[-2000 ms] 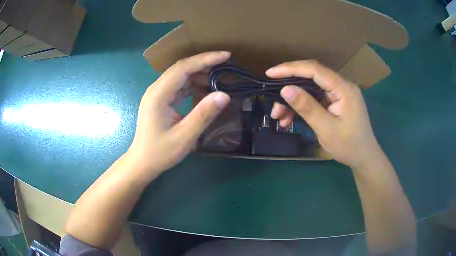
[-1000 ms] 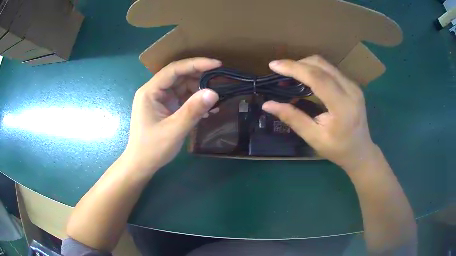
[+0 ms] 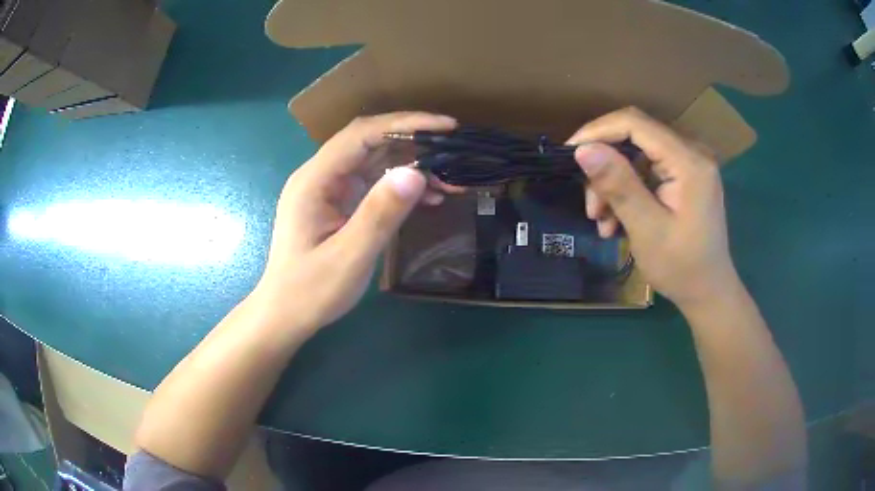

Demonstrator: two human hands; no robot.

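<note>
A black coiled AV cable (image 3: 499,158) with a bright gold plug tip at its left end is held over the back of the open mailer box (image 3: 537,72). My left hand (image 3: 336,216) holds its left end between thumb and fingers. My right hand (image 3: 662,206) holds its right end, thumb on top. In the box, a shiny bagged item (image 3: 437,251) lies at the left. A black power adapter (image 3: 539,274) lies right of the middle, near a pale printed code label. A small silver connector end (image 3: 486,203) shows between them. The hands and cable hide the box's back part.
The green table (image 3: 480,384) has a curved near edge. Stacked mailer boxes (image 3: 106,58) stand at the upper left. A large carton (image 3: 91,398) is at the lower left, below the table edge. A pale object (image 3: 863,50) is cut off at the upper right. Glare covers the table's left side.
The coil has turned in my hands: a looped end showed at the left before, and now a gold plug tip shows there. The box has shifted slightly right in view.
</note>
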